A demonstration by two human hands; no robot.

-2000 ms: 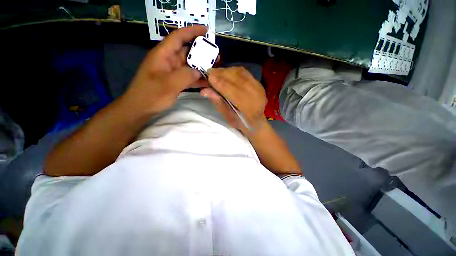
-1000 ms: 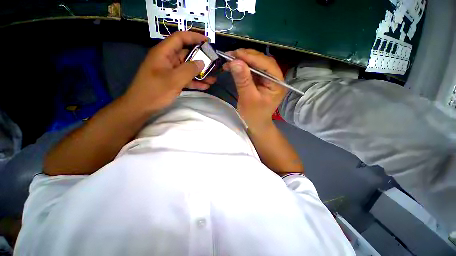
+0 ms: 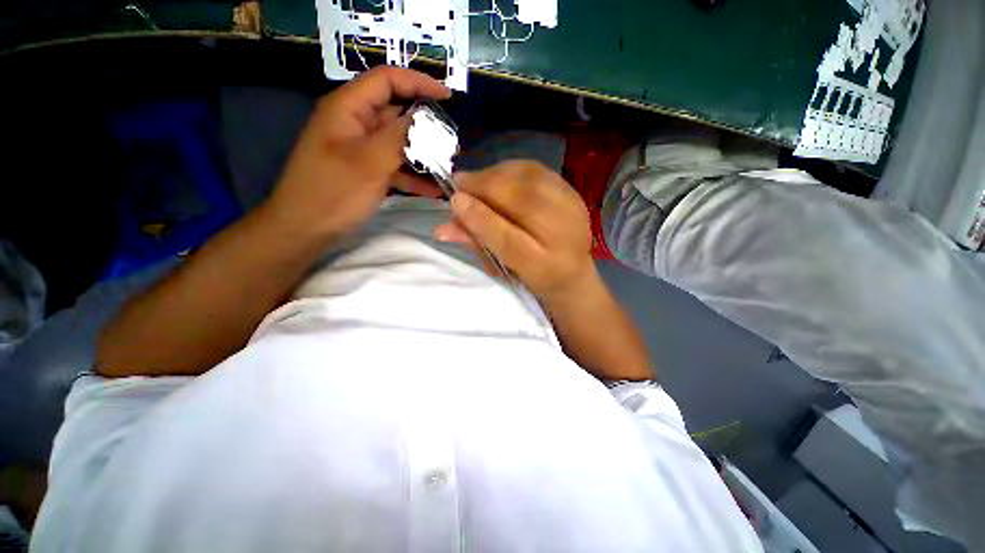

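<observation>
My left hand (image 3: 343,162) holds a small unit by its edges over my lap, close to the bench edge. A white rounded-square piece with dark marks (image 3: 432,140) shows on the unit's upper face. My right hand (image 3: 526,219) holds thin metal tweezers (image 3: 491,251) like a pen, with the tips at the lower edge of the white piece. The right hand is slightly blurred. Whether the tips grip the piece cannot be told.
A white die-cut sheet (image 3: 445,49) lies at the green bench's (image 3: 648,70) edge, with thin waste loops (image 3: 508,43) beside it. Another ragged sheet (image 3: 845,121) lies at the right. A neighbour's grey sleeve (image 3: 778,248) is close on my right.
The unit's white and dark inside with a yellow spot was showing; now a white piece faces up. My right hand and tweezers have moved down, from the unit's right side to its lower edge.
</observation>
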